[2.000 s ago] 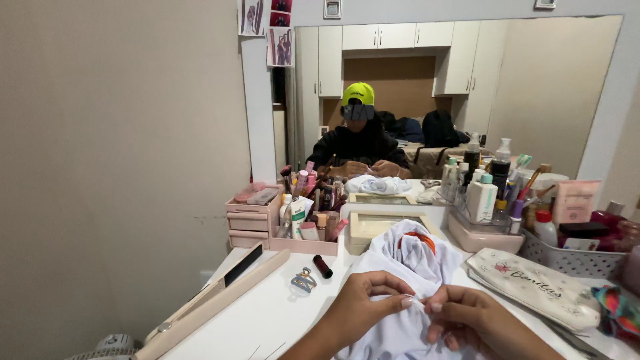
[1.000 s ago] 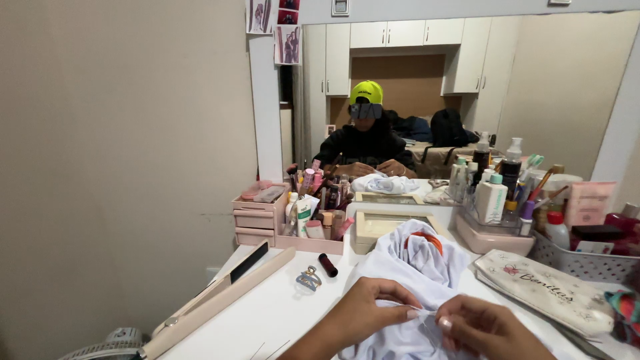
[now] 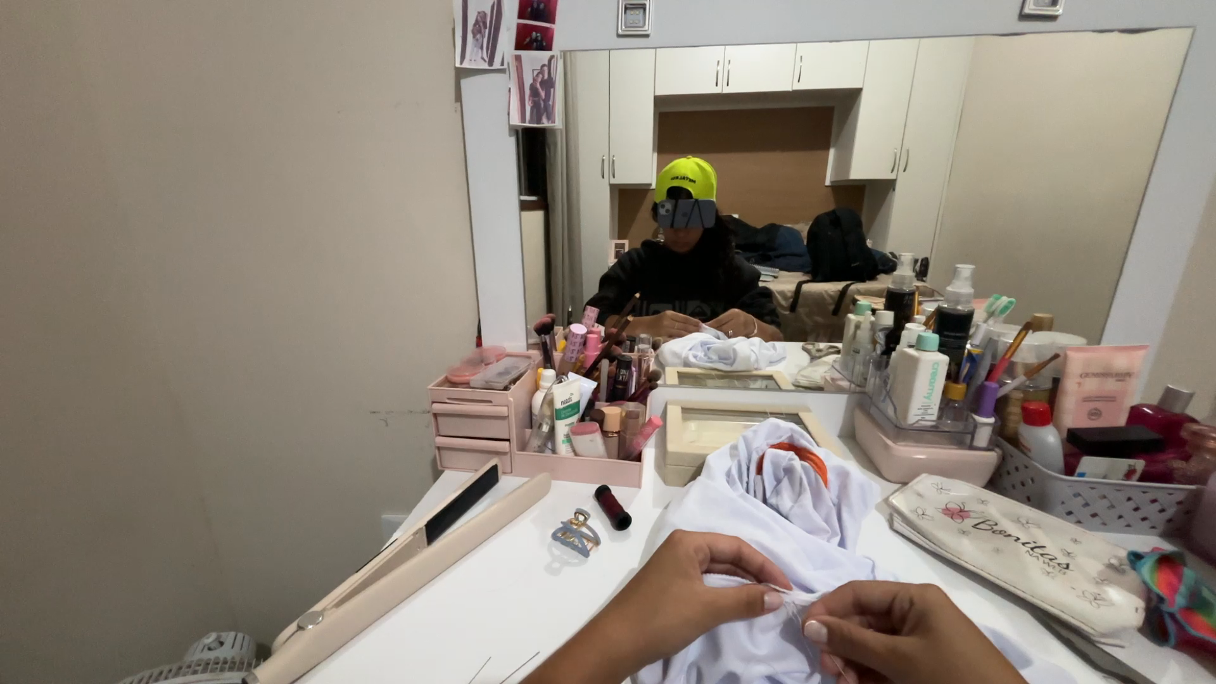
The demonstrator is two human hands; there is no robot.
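A white cloth garment (image 3: 703,513) lies bunched over the front of the white dressing table, with an orange ring-like item (image 3: 796,462) partly wrapped in its folds. My left hand (image 3: 698,594) pinches an edge of the cloth between thumb and fingers. Close on its right, my right hand (image 3: 888,622) has thumb and forefinger together by the same edge, where a fine white thread seems to run between the hands. Whether a needle is in the right fingers cannot be told.
Left of the cloth lie a beige hair straightener (image 3: 408,579), a claw hair clip (image 3: 577,535) and a dark red cosmetic tube (image 3: 613,507). A pink organizer (image 3: 483,418) and a framed box (image 3: 679,446) stand behind. To the right are a white pouch (image 3: 1016,556) and a perforated basket (image 3: 1102,499).
My right hand has shifted slightly against the left, its fingers now lower beside the pinched edge. My left hand keeps its pinch on the cloth.
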